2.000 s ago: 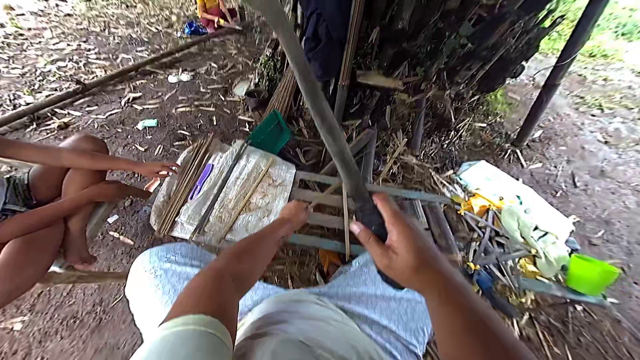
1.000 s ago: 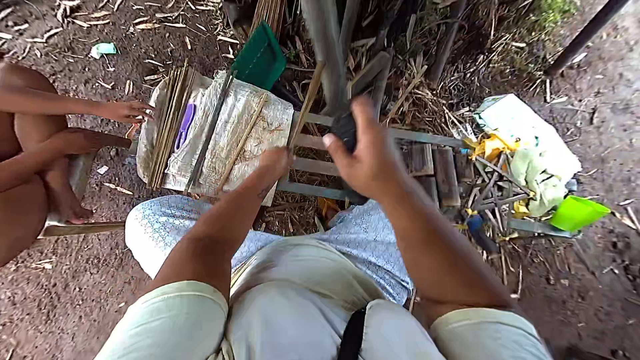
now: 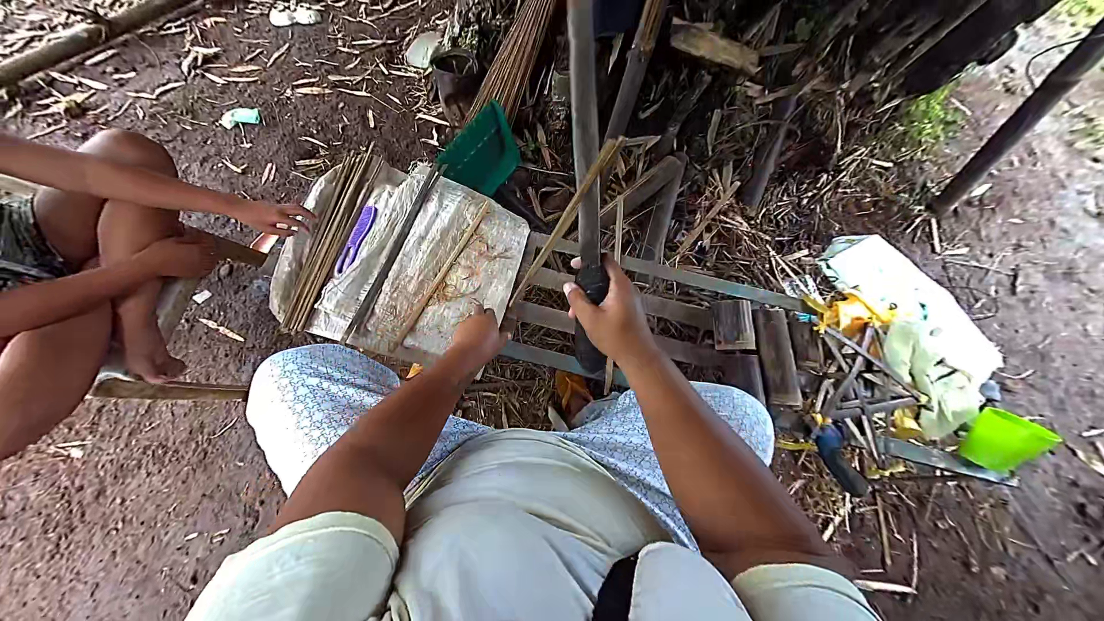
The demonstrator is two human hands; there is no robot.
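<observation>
My right hand (image 3: 608, 315) grips the dark handle of a long blade, likely a machete (image 3: 585, 138), which points away from me, upright in view. My left hand (image 3: 479, 336) is closed on the near end of a thin split bamboo strip (image 3: 565, 220), which slants up and right, crossing the blade in view. Left of my left hand, a whitish woven sack (image 3: 496, 276) lies over the slatted bench. On it are a bundle of thin sticks (image 3: 332, 237), a purple-handled tool (image 3: 356, 237), a dark strip (image 3: 392, 254) and a light bamboo strip (image 3: 444, 274).
A seated person's hand (image 3: 280, 217) touches the sack's left side near the bundle. Behind the sack stands a green plastic dustpan (image 3: 483, 151). Bench slats (image 3: 690, 280) run right to short bamboo pieces (image 3: 778, 358), a pale cloth (image 3: 936, 379) and a lime-green container (image 3: 1007, 440). A post (image 3: 1018, 121) stands right.
The blade was tilted up and left two seconds ago and now stands nearly upright in view. The bamboo strip in my left hand now leans further right. The other person's hand remains near the bundle.
</observation>
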